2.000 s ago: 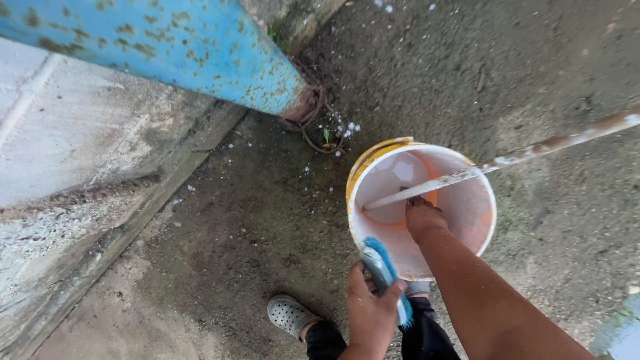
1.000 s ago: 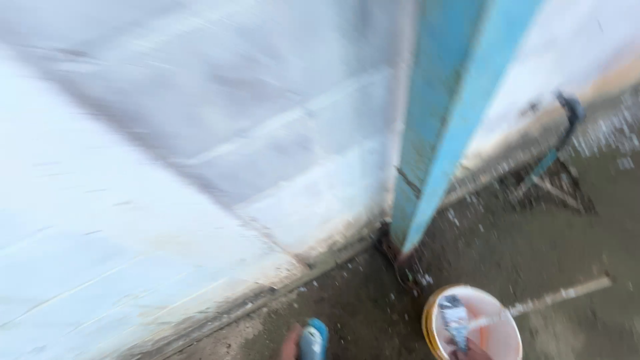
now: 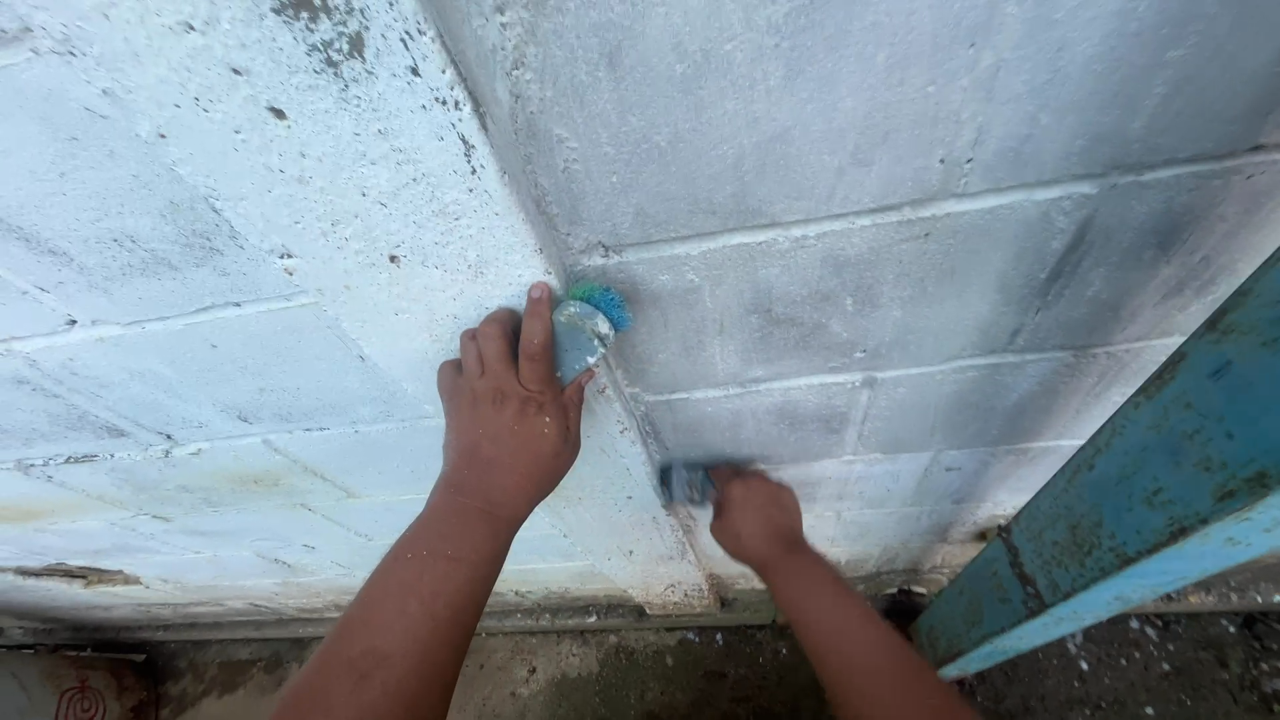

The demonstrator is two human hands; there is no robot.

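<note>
My left hand (image 3: 515, 400) holds a scrub brush (image 3: 583, 340) with a grey-blue back and blue and green bristles, at the inner corner of a white-painted block wall (image 3: 760, 300). Lower down and to the right, my right hand (image 3: 758, 510) grips a dark paintbrush (image 3: 688, 483), blurred, against the wall along the same corner. Its bristle end is at the edge of the projecting wall column (image 3: 620, 500). Both forearms reach up from the bottom of the view.
A rusty blue metal post (image 3: 1110, 470) slants across the right side. Damp concrete floor (image 3: 560, 670) with pale specks runs along the wall's foot. At the bottom left stands a pale object (image 3: 40, 685) with a red mark.
Earlier both hands were by a white bucket with a stick in it; now both are up at the wall. The view has swung to the wall and the bucket is out of sight.
</note>
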